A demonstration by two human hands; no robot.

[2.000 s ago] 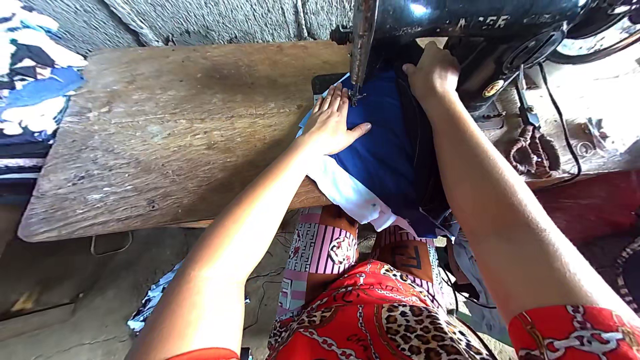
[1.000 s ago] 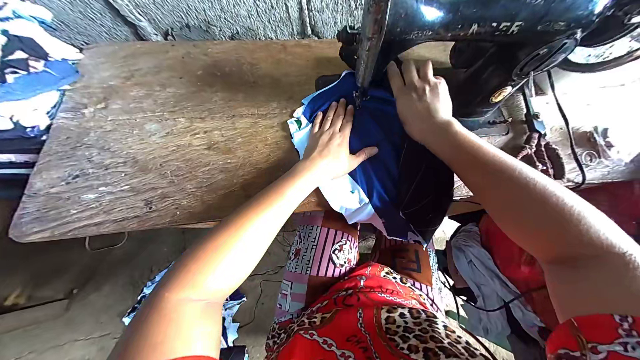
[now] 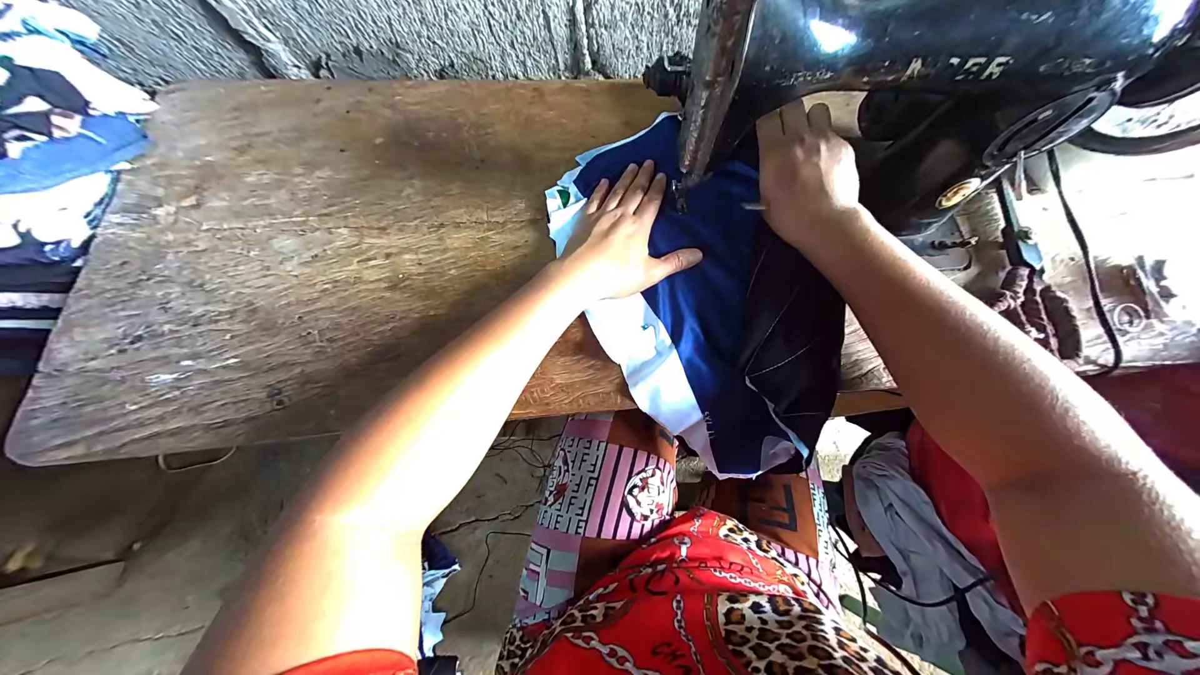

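Observation:
Blue, white and black fabric pieces (image 3: 712,281) lie under the needle area (image 3: 681,195) of a black sewing machine (image 3: 900,84), and their lower ends hang over the table's front edge. My left hand (image 3: 626,234) rests palm down on the blue and white cloth, left of the needle, fingers spread a little. Right of the needle, beneath the machine's arm, my right hand (image 3: 808,173) is on the dark side of the cloth with its fingers bent. Its fingertips are partly hidden, so its grip cannot be told.
The wooden tabletop (image 3: 328,253) extends to the left, with a pile of mixed fabrics (image 3: 66,141) beyond its left end. A rough block wall (image 3: 422,37) runs behind. At right are a dark cord (image 3: 1078,253) and the handwheel (image 3: 1144,136); grey cloth (image 3: 900,534) lies below.
The fabric under the needle has shifted and turned, showing more of its white edge at left. My right hand has moved relative to the machine, and its fingers are now more bent.

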